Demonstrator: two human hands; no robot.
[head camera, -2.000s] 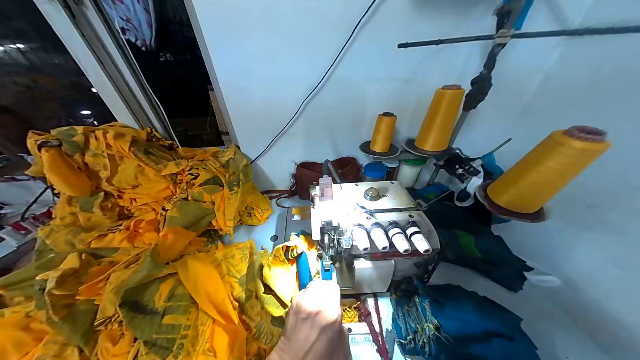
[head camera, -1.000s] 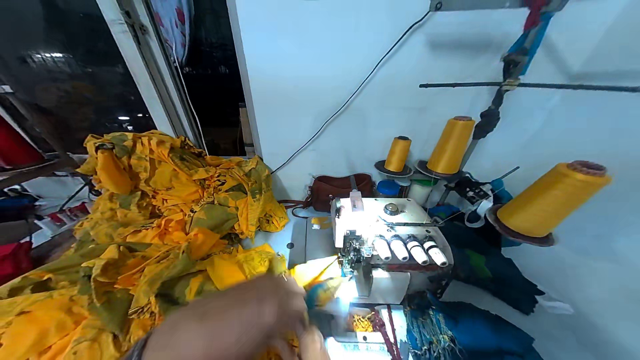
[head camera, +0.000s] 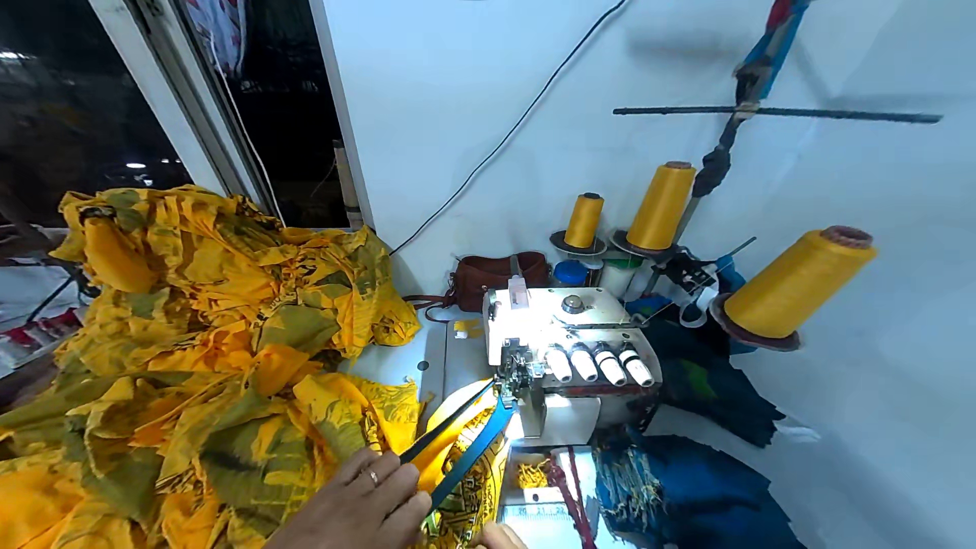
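My left hand (head camera: 370, 499), with a ring on one finger, lies on the yellow printed fabric (head camera: 476, 488) and grips a blue fabric strip (head camera: 473, 454) whose two lengths run up to the presser foot (head camera: 509, 393) of an overlock sewing machine (head camera: 576, 328). Only the fingertips of my right hand (head camera: 501, 536) show at the bottom edge, beside the yellow fabric; whether they hold it I cannot tell. The machine's lamp lights the needle area. Several white tension dials stand on its front.
A big heap of yellow and green fabric (head camera: 221, 366) covers the left side. Yellow thread cones (head camera: 797, 282) stand behind and right of the machine. A brown leather bag (head camera: 496, 278) sits behind it. Dark blue fabric (head camera: 709, 488) lies at the right, near a thread-scrap tray (head camera: 541, 494).
A hand and forearm that blurred across the bottom one second ago have drawn back. My left hand is now at the blue strip, whose two lengths show spread below the presser foot.
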